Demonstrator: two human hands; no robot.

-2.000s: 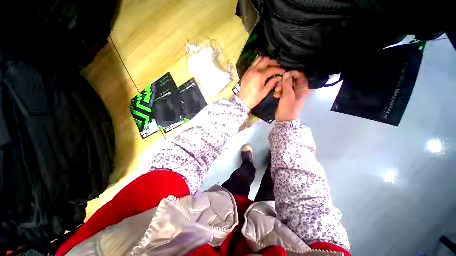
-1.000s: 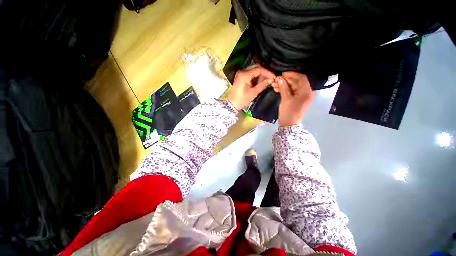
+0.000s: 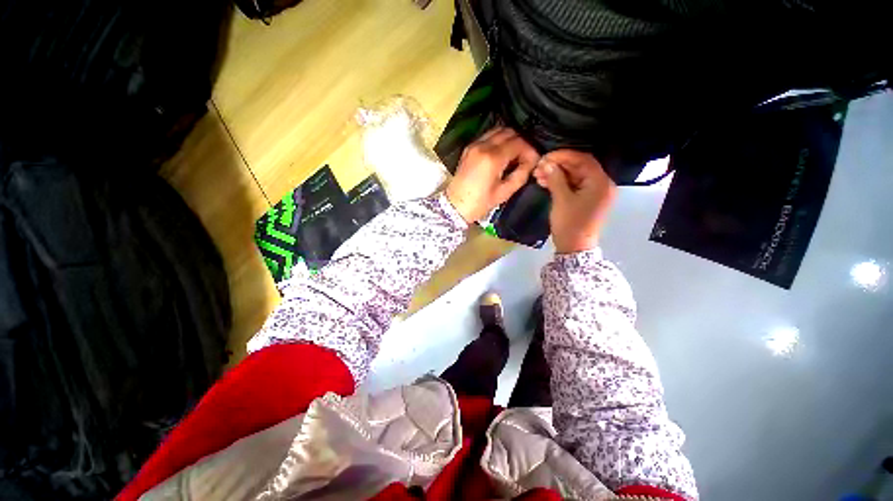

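A black backpack [image 3: 587,68] lies at the top right, at the bench edge. My left hand [image 3: 487,174] and my right hand [image 3: 578,194] meet at its lower edge, fingertips pinched close together. What they pinch is too small to tell; it may be a tag fastener or loop. A small black hang tag [image 3: 522,217] with a green mark hangs just below my fingers. A large printed card [image 3: 752,196] with pale lettering hangs beside the backpack on the right. A green-striped card [image 3: 468,115] shows partly behind my left hand.
On the wooden bench [image 3: 294,68] lie a green-striped card [image 3: 278,238], small black cards [image 3: 328,217] and a whitish crumpled plastic bag [image 3: 399,152]. Black backpacks [image 3: 98,313] are piled on the left. The glossy grey floor [image 3: 725,391] shows at the lower right.
Since the first frame my left hand has shifted slightly left and down. My fingertips stay together. The large printed card has swung a little lower and to the right.
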